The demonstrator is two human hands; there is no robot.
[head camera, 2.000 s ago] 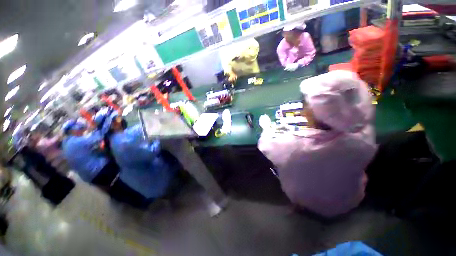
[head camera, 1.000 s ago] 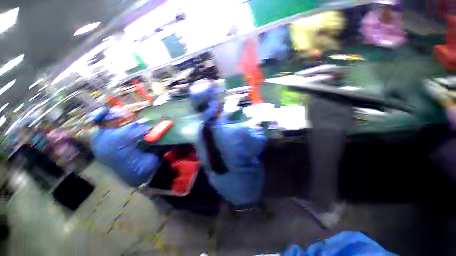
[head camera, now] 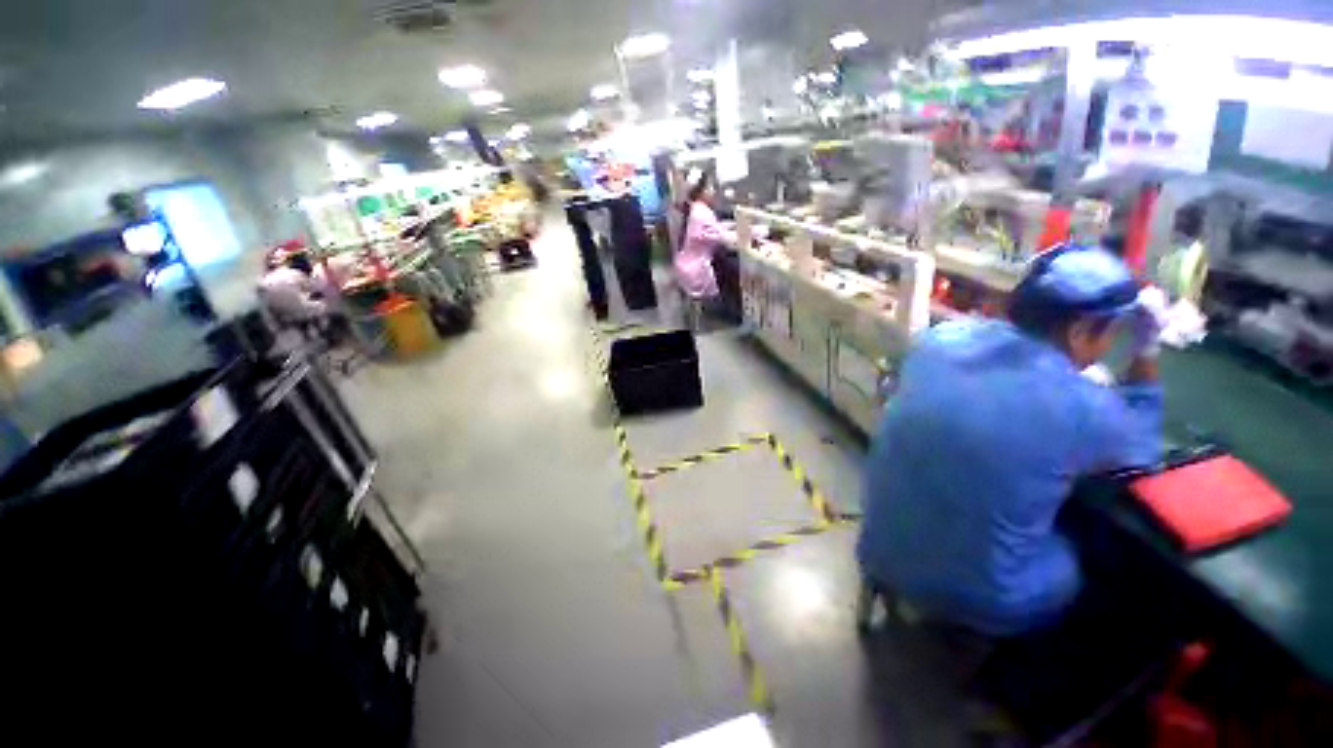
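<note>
Neither of my hands shows. The corner of a plain white flat thing (head camera: 721, 734) is cut off by the bottom edge; what holds it is out of the picture. A seated person in blue (head camera: 972, 468) with a blue cap is nearest, at the right. A red tray (head camera: 1210, 501) lies on the dark green line surface (head camera: 1286, 577) beside this person.
A tall stack of black crates (head camera: 219, 570) stands at the left. A black bin (head camera: 655, 371) is on the grey floor (head camera: 512, 512), near yellow-black tape (head camera: 753, 551). A person in pink (head camera: 702, 249) is farther along the aisle.
The view has swung left from the assembly line to the aisle. The blue sleeve at the bottom edge is gone, and the white corner shows there. The black crates have come into view.
</note>
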